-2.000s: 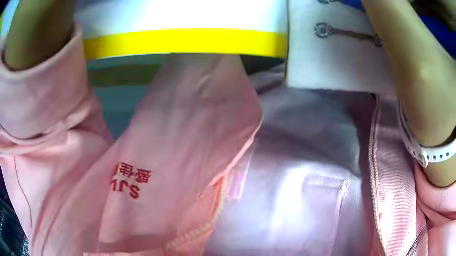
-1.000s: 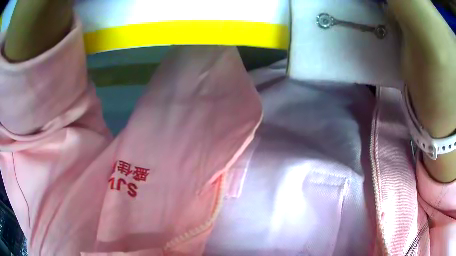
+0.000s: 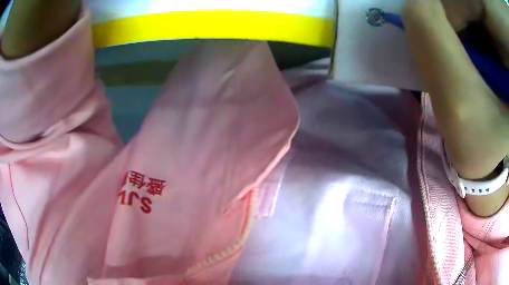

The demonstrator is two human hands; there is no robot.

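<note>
A white board (image 3: 374, 53) lies at the upper right, over the bench edge. One silver-grey ring-like disc (image 3: 375, 17) shows near the top. My right hand (image 3: 421, 11) is at the top edge, mostly cut off and blurred. A dark blue stick, likely a pen (image 3: 395, 20), juts from it, its end beside the disc. My right forearm, with a pale wristband (image 3: 484, 185), covers the board's right part. My left forearm (image 3: 44, 22) rises at the upper left; the left hand is beyond the top edge.
A white bench top (image 3: 212, 4) with yellow tape (image 3: 212, 26) along its edge crosses the top. My pink jacket (image 3: 195, 139) and lilac shirt (image 3: 335, 167) fill the middle and bottom. Skin and a dark blue surface (image 3: 491, 72), both unclear, show behind my right forearm.
The bench edge and board sit higher in the picture. My right forearm swung right, then back left, now hiding the second disc and wire bundle. The blue stick shows beside the remaining disc.
</note>
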